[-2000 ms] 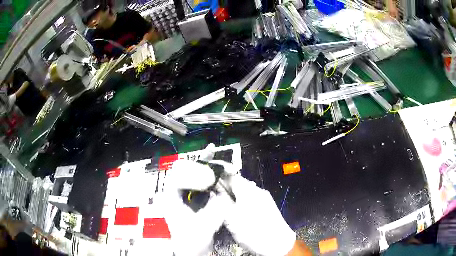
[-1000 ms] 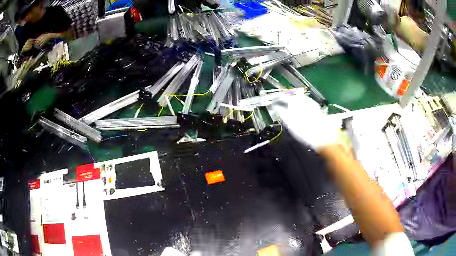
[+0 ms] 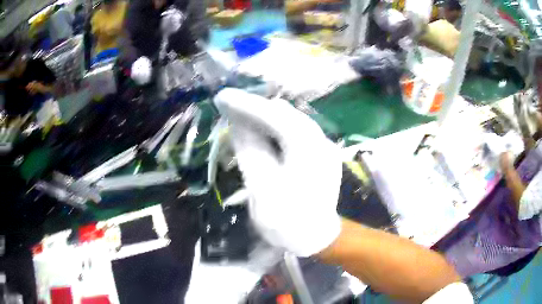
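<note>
My gloved right hand (image 3: 291,172) is large and blurred in the middle, over the pile of silver profiles. Its fingers point up and to the left, and I cannot tell whether they hold anything. A blurred white shape (image 3: 220,285) at the bottom edge may be my gloved left hand, but its fingers cannot be made out. A silver bar (image 3: 297,278) stands out below my right hand, near the bottom edge. More silver profiles (image 3: 139,180) lie on the left, with thin yellow wires among them. My right hand hides part of the pile.
Red-and-white printed cardboard (image 3: 71,261) lies at lower left. A dark heap (image 3: 77,127) is behind the bars. A pale printed sheet (image 3: 410,196) is at right, beside a person in purple (image 3: 493,231). A white bucket (image 3: 425,89) stands at back right. Other people are at the far side.
The view has swung to the right since the earliest frame. My right hand left the front, reached to the profile pile, and now looms closer and larger. The person in purple shows more.
</note>
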